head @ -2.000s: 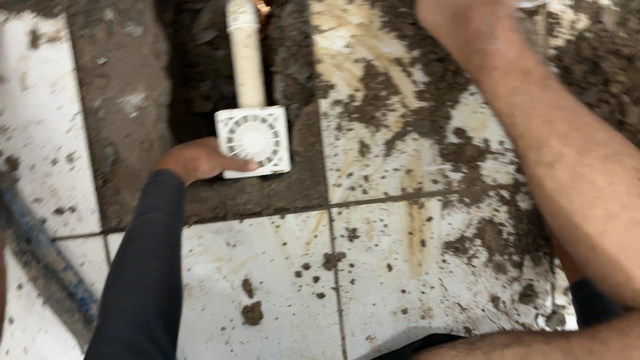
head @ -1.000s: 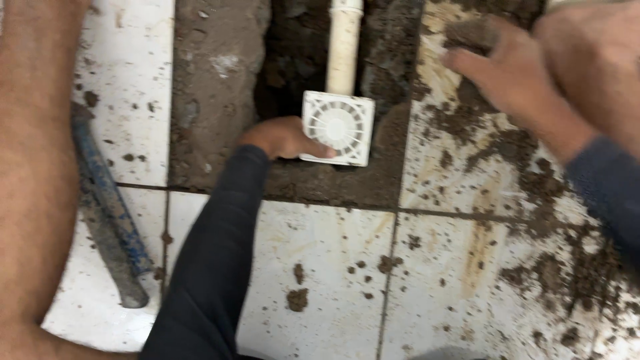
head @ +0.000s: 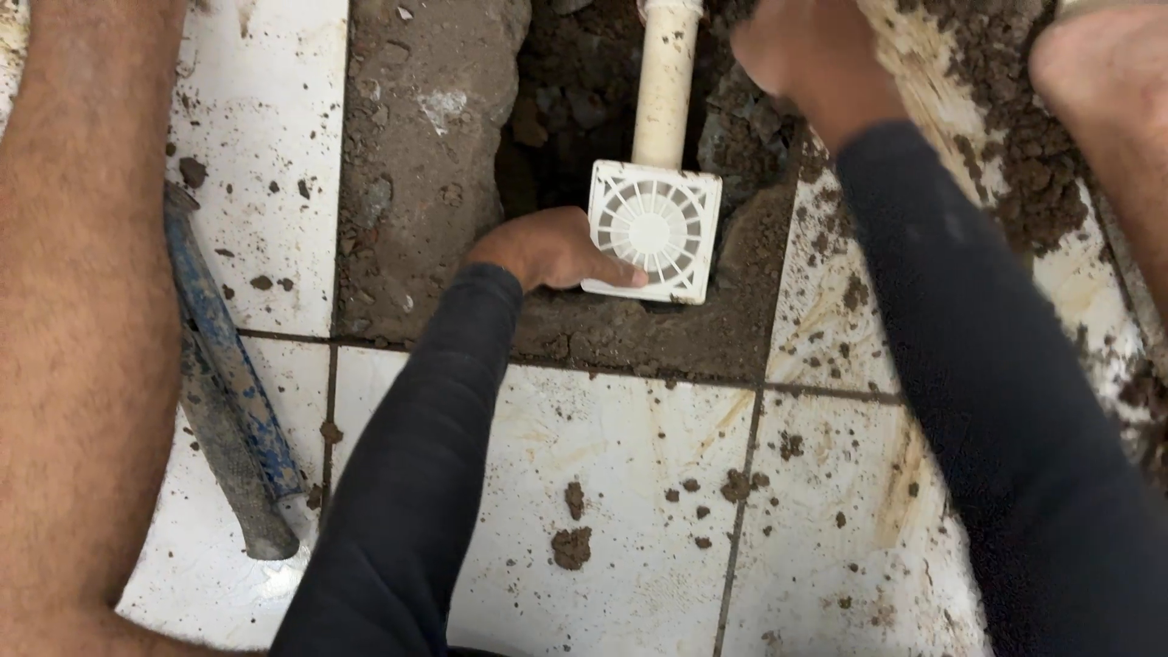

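A square white plastic floor drain grate [head: 651, 232] sits at the near end of a dirty white plastic pipe [head: 666, 87], over a hole [head: 566, 128] dug in the floor. My left hand [head: 554, 248] grips the drain by its left side, thumb on the grate and the other fingers hidden beneath. To the right of the pipe, beside the hole's edge, is my right hand [head: 808, 55], bent and blurred; its fingertips are partly hidden, and whether it holds anything cannot be told.
A worn blue metal bar [head: 233, 351] and a dark, rough-handled tool [head: 228, 456] lie by my left leg. Loose soil [head: 1040, 182] is heaped at the right near a bare foot. Soil crumbs dot the white floor tiles [head: 602, 584].
My right hand has come into view since the first frame and moved from the soiled tile to beside the pipe. My left hand stays on the drain. The view has shifted.
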